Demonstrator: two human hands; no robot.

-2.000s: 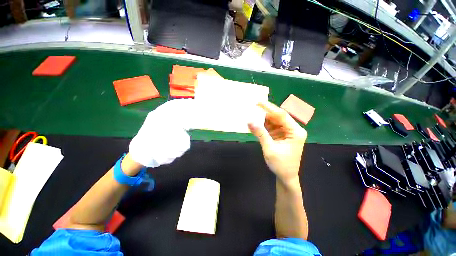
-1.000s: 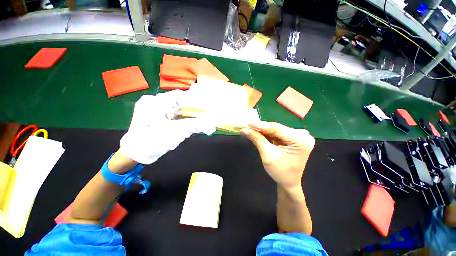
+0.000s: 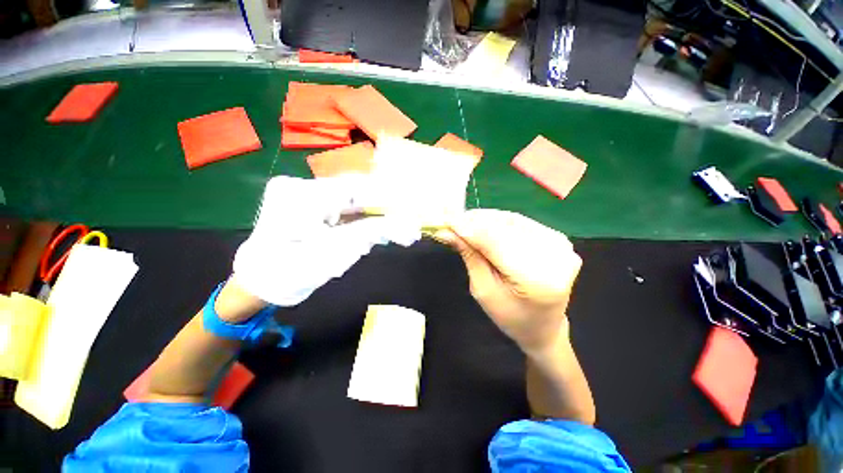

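Observation:
My left hand [image 3: 305, 236], in a white glove with a blue wrist strap [image 3: 242, 319], holds a white label sheet [image 3: 421, 175] with a pale-yellow edge, above the border of belt and mat. My bare right hand [image 3: 518, 268] pinches the lower right edge of the sheet between thumb and fingers. Glare washes out the sheet, and the left fingertips are hard to make out. A curling white label pad [image 3: 388, 356] lies on the black mat below the hands.
Red-orange foam pads [image 3: 220, 137] lie on the green belt [image 3: 120, 175] and the mat. Scissors [image 3: 67, 251], long white sheets [image 3: 88, 319] and a yellow piece [image 3: 20, 334] are at left. Black housings [image 3: 772, 286] cluster at right. Dark flat parts [image 3: 592, 46] stand beyond the belt.
The sheet was spread wide between my hands; it now looks folded or tilted and narrower. My right hand has turned inward and grips its lower edge. The camera view has shifted slightly.

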